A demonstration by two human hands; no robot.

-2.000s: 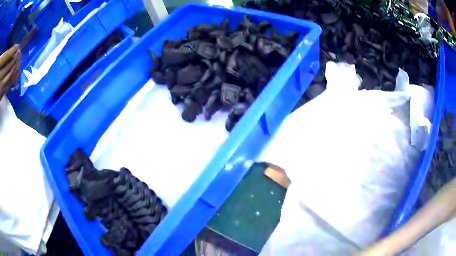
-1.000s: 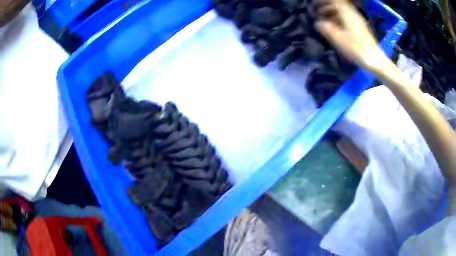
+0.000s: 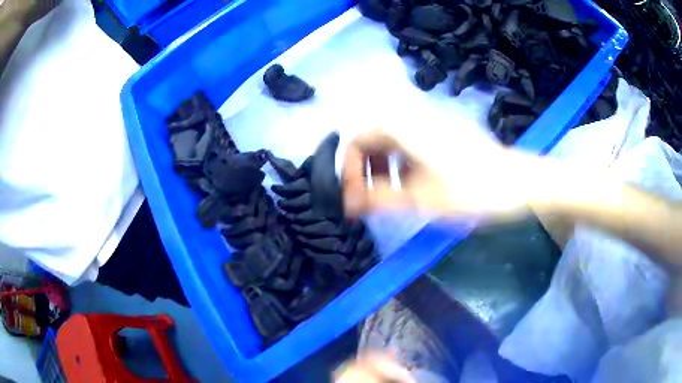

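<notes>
Black moulded parts (image 3: 318, 224) stand nested in rows at the near left end of the blue tray (image 3: 161, 202). My right hand (image 3: 392, 176), blurred, reaches in from the right over the rows. Its fingers are closed on a curved black part (image 3: 325, 176), upright at the rows' upper edge. One loose black part (image 3: 288, 84) lies alone on the white liner (image 3: 254, 116). A heap of loose parts (image 3: 486, 45) fills the tray's far end. My left hand (image 3: 374, 370) is a blurred patch cut off by the bottom edge; its fingers are not clear.
A white bag (image 3: 583, 299) drapes right of the tray, beside a green surface (image 3: 493, 269). A red stool (image 3: 112, 348) stands on the floor at lower left. A person in white clothing (image 3: 63, 135) is at the left. More dark parts (image 3: 654, 82) lie beyond the tray at upper right.
My right hand has moved from the far heap to the near rows with a part. A loose part now lies on the liner. My left hand shows at the bottom. The view has shifted.
</notes>
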